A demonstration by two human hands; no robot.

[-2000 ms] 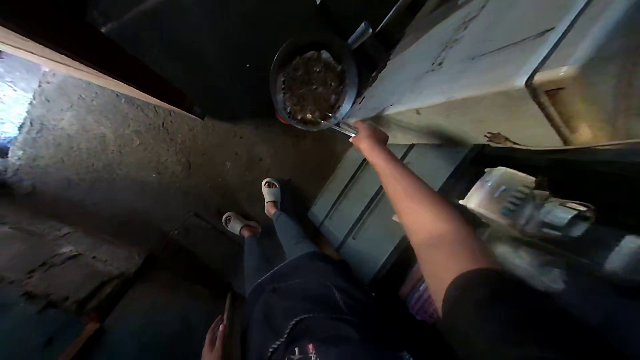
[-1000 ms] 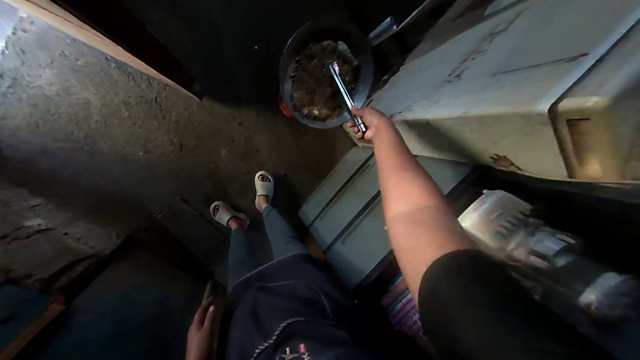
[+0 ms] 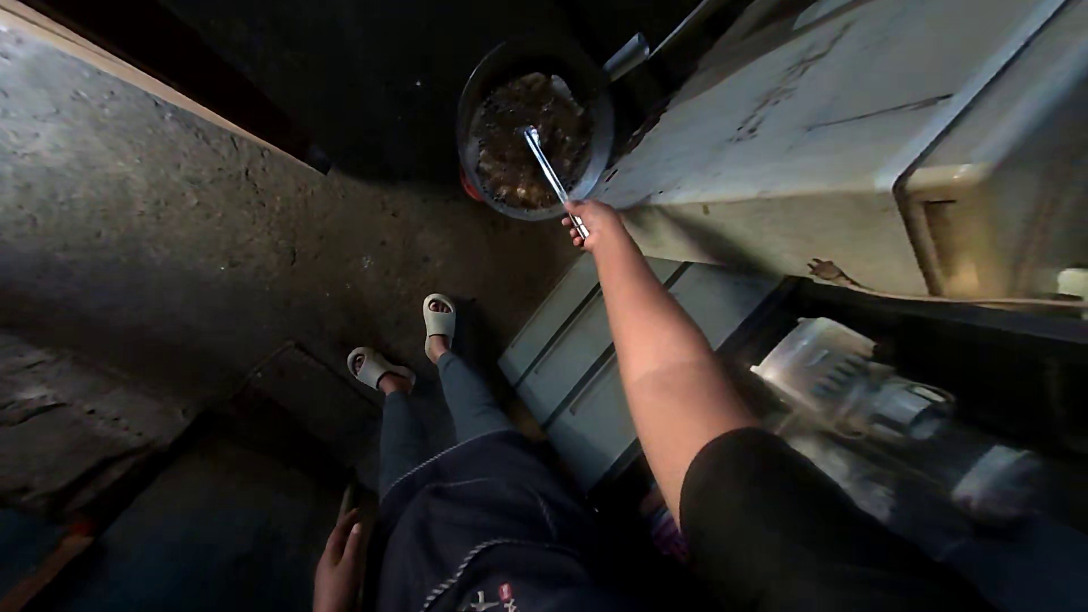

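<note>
My right hand (image 3: 592, 223) grips the near end of a metal utensil (image 3: 548, 170), perhaps tongs. The utensil's far end reaches into a round, deep pan (image 3: 602, 140) near the top of the view. Dark, bubbling-looking food with lighter pieces (image 3: 523, 191) fills the pan. From the pan's upper right sticks out a handle (image 3: 627, 57). At the lower left my left hand (image 3: 338, 557) hangs beside my dark clothing, its fingers around or against a thin flat object (image 3: 348, 497) that I cannot make out.
A worn, pale appliance or cabinet (image 3: 765, 217) stands right of the pan. Below it are grey drawers (image 3: 586, 374) and clear plastic containers (image 3: 820, 357). Rough concrete floor (image 3: 255, 229) spreads to the left, with a wooden edge (image 3: 170, 93) above it.
Two seconds ago my right hand was at the pan's near rim; the metal utensil now slants over the food, its far end nearer the pan's middle. My left hand remains low beside my body.
</note>
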